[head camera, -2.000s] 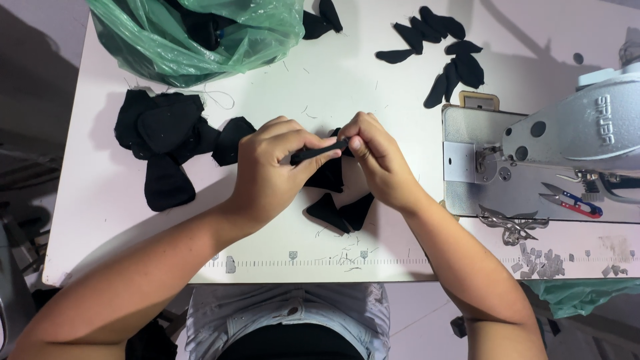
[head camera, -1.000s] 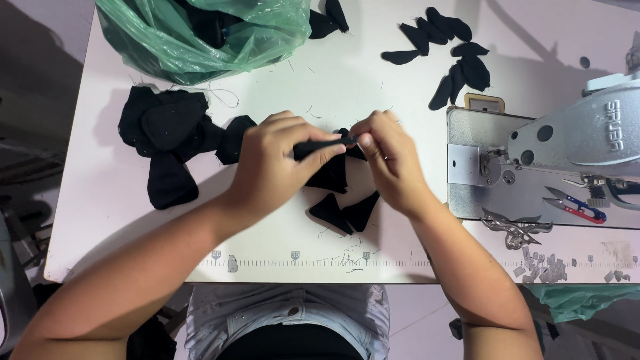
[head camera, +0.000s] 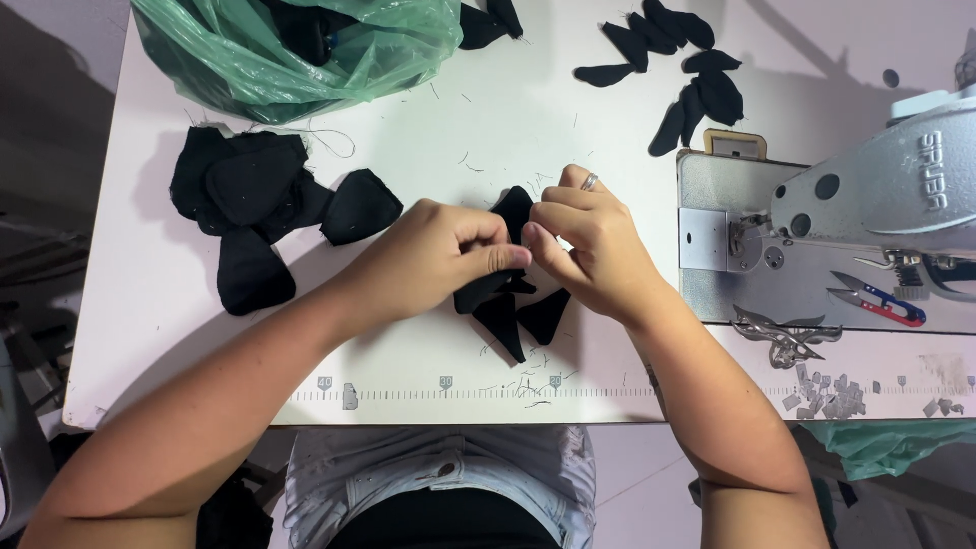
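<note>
My left hand is over the middle of the table, thumb and forefinger closed together. Its thumb tip nearly meets the curled fingers of my right hand, which wears a ring. Whether either hand pinches a small piece or thread is too hidden to tell. Behind the fingertips lies a black fabric piece, and another black piece shows just below my left hand. Two pointed black pieces lie nearer the table's front edge. To the left is a pile of black fabric pieces.
A green plastic bag with dark contents stands at the back left. Small curved black pieces lie at the back right. On the right are a sewing machine, thread snips, metal parts and grey chips. Threads lie scattered.
The narrow dark piece seen between my hands in both earlier frames no longer shows there. My right hand's fingers are now more curled, beside my left thumb.
</note>
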